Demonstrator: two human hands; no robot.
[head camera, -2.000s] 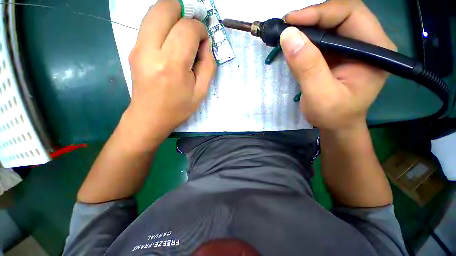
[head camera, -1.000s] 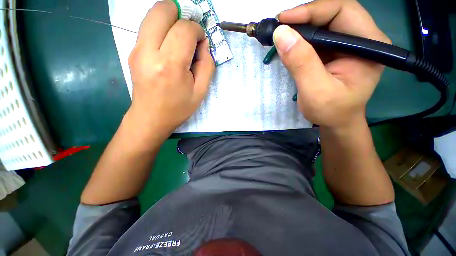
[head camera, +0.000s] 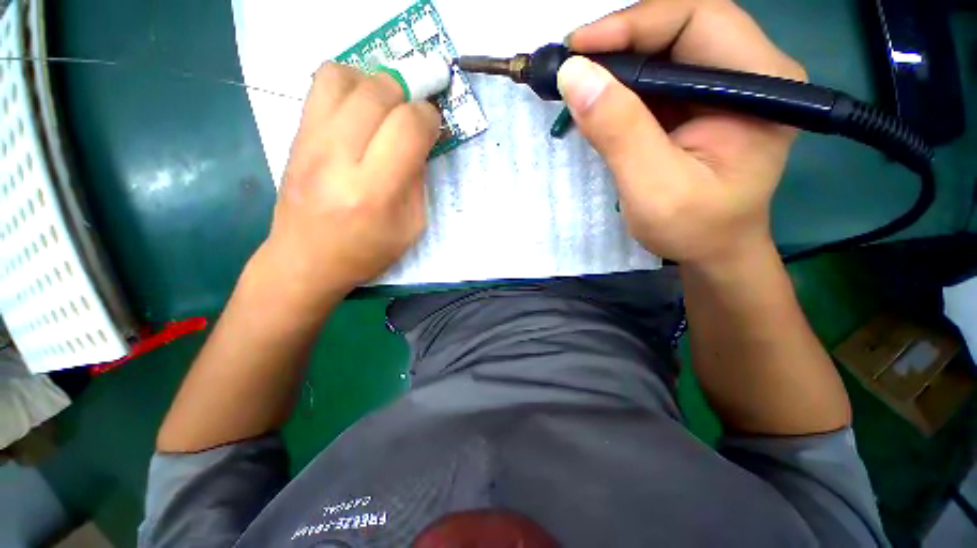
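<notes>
My right hand (head camera: 696, 139) holds the black soldering iron (head camera: 664, 80) like a pen, its dark metal tip pointing left at the board's right edge. Whether the tip touches is too small to tell. The green PCB panel (head camera: 423, 30) with white squares lies tilted on the white mat (head camera: 525, 203). My left hand (head camera: 359, 161) is closed over its lower left part, with a white, green-banded finger cot (head camera: 423, 75) on one fingertip. The hair-thin solder wire (head camera: 204, 78) trails left from my left hand; its working end is hidden.
A green handle (head camera: 560, 123) shows beside the iron. A white perforated tray (head camera: 48, 246) stands at the left, with a red thing (head camera: 161, 340) below. A black flat object (head camera: 923, 75) lies at the right, near the iron's cord (head camera: 895, 219). A cardboard box (head camera: 900, 369) is lower right.
My left hand has moved down slightly and its fingers shifted, so more of the panel shows above them. The panel is turned and lower. The iron has moved left with my right hand.
</notes>
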